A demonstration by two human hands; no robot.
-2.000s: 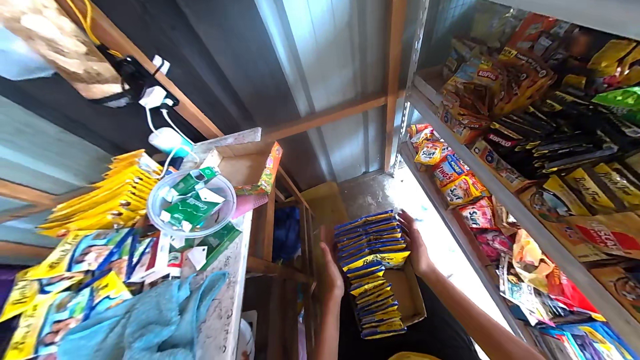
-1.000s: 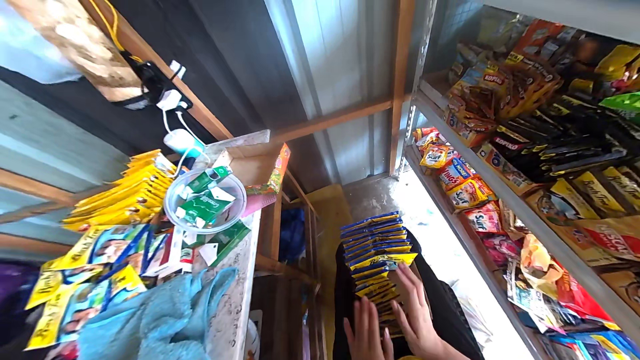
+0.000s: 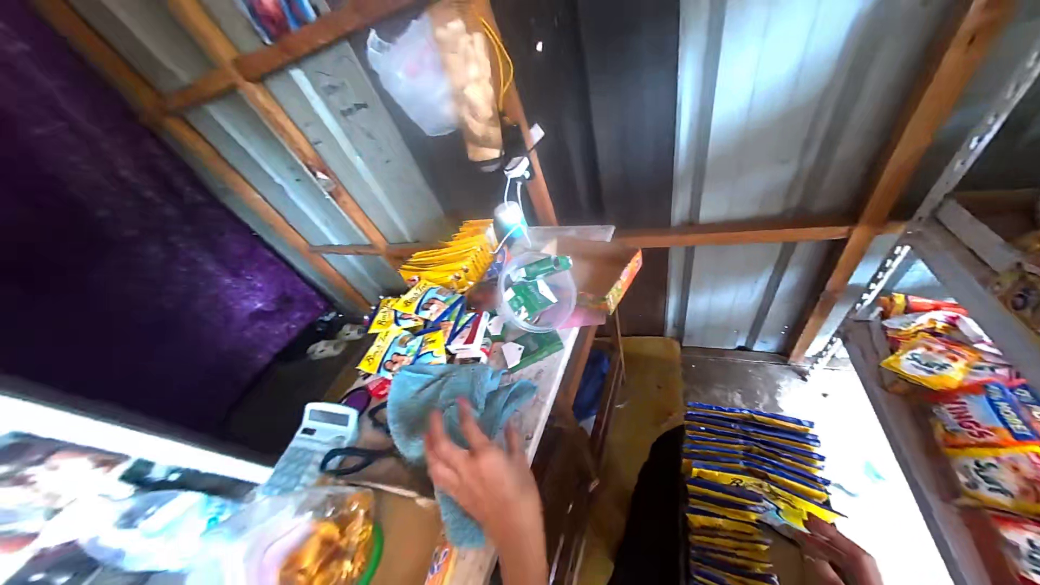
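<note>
My left hand (image 3: 479, 471), blurred, is over a blue cloth (image 3: 463, 398) on the counter, its fingers apart; whether they touch the cloth I cannot tell. At the lower right, my right hand (image 3: 837, 552) is at the edge of the rows of blue and yellow sachets (image 3: 751, 463), its fingertips against one sachet that lies askew on top. The rows rest by my dark-clothed leg. Behind the cloth lie yellow and blue packets (image 3: 406, 345) and a clear round tub (image 3: 536, 292) with green packets in it.
A calculator (image 3: 317, 435) and a bag of orange snacks (image 3: 333, 540) stand at the counter's near left. Yellow sachets (image 3: 455, 256) are stacked at the back beside an open carton (image 3: 621, 280). At the right, a metal shelf (image 3: 894, 431) holds snack packs (image 3: 991, 414).
My left hand has moved from the sachets to the blue cloth on the counter. My right hand remains by the sachets. The view has swung left.
</note>
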